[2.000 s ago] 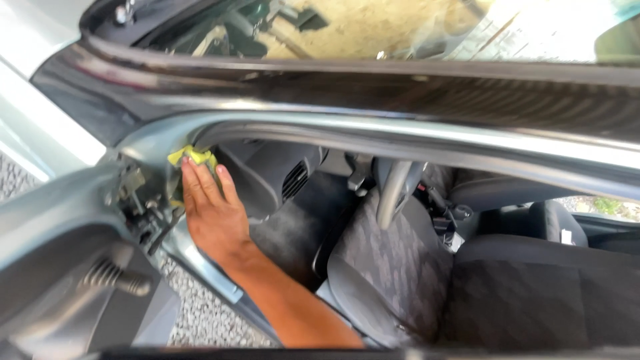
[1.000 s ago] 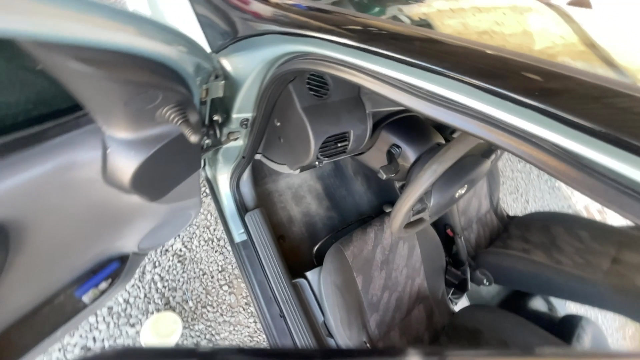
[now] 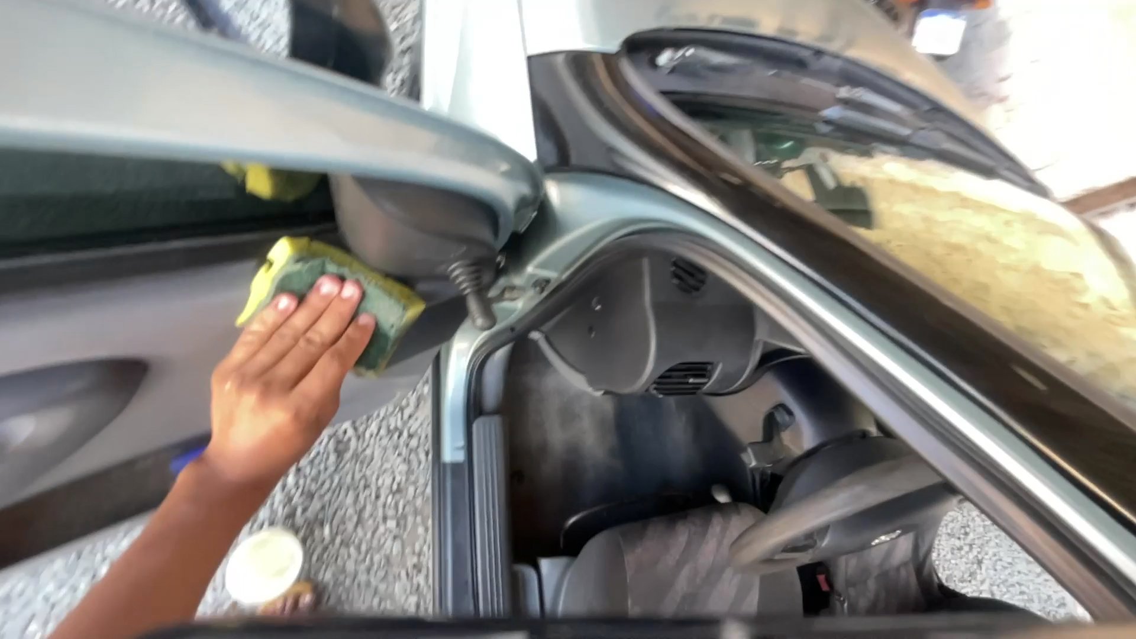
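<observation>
My left hand (image 3: 275, 382) presses a green and yellow scouring sponge (image 3: 355, 302) against the inner panel of the open car door (image 3: 177, 311), just below the window glass and beside the mirror's inner housing (image 3: 413, 226). Its fingers lie flat over the green side, and the thumb is hidden. The sponge's yellow reflection shows in the door glass (image 3: 106, 200). To the right of the hand are the door frame and the dark dashboard (image 3: 612, 328). My right hand is not in view.
A round pale tub (image 3: 264, 565) stands on the gravel (image 3: 373, 488), with a small brown shape I cannot identify beside it. The mirror adjuster lever (image 3: 472, 293) sticks out near the hinge. The steering wheel (image 3: 834, 506) and a patterned seat (image 3: 674, 550) are inside the car.
Two seconds ago the hand held a yellow cloth or sponge at the front door pillar; one second ago no hand showed. Now it is on the door panel. The view has shifted.
</observation>
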